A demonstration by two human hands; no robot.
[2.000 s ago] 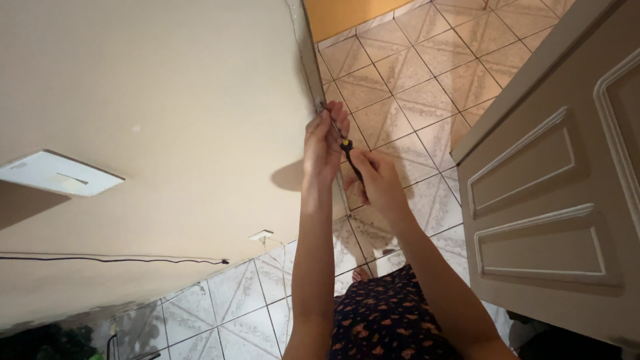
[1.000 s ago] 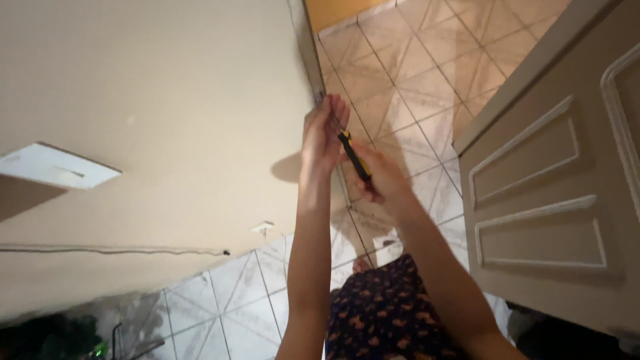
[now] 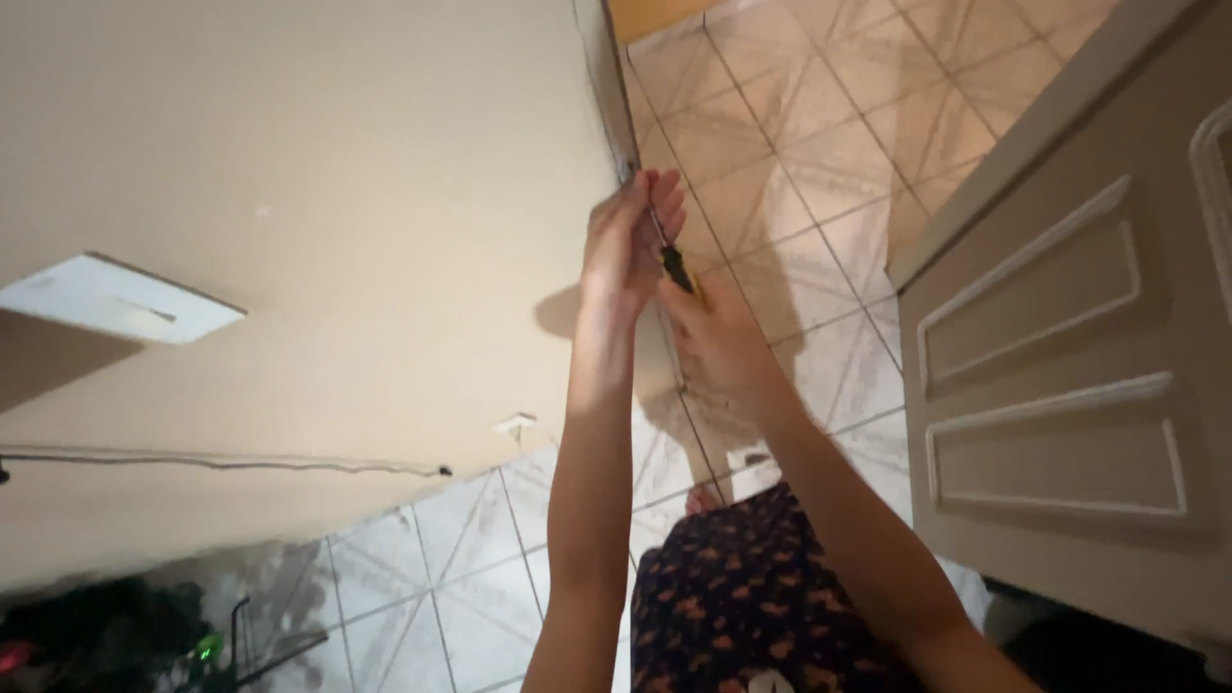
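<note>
My right hand (image 3: 712, 327) is closed around the black and yellow handle of a screwdriver (image 3: 677, 268). The thin metal shaft runs up past the palm of my left hand (image 3: 630, 236) to the edge of the wall (image 3: 433, 192). My left hand is raised at that edge, its thumb and fingers around the upper shaft near a small metal piece (image 3: 628, 171). The screwdriver's tip is too small to make out.
A panelled door (image 3: 1049, 423) stands at the right, above the tiled floor (image 3: 818, 192). On the wall are a white switch plate (image 3: 125, 298), a smaller white plate (image 3: 517, 422) and a dark cable (image 3: 221, 466). Dark greenery (image 3: 106, 630) lies at the lower left.
My right hand has shifted its grip on the screwdriver; more of the handle showed a second ago. My left hand has stayed at the wall's edge.
</note>
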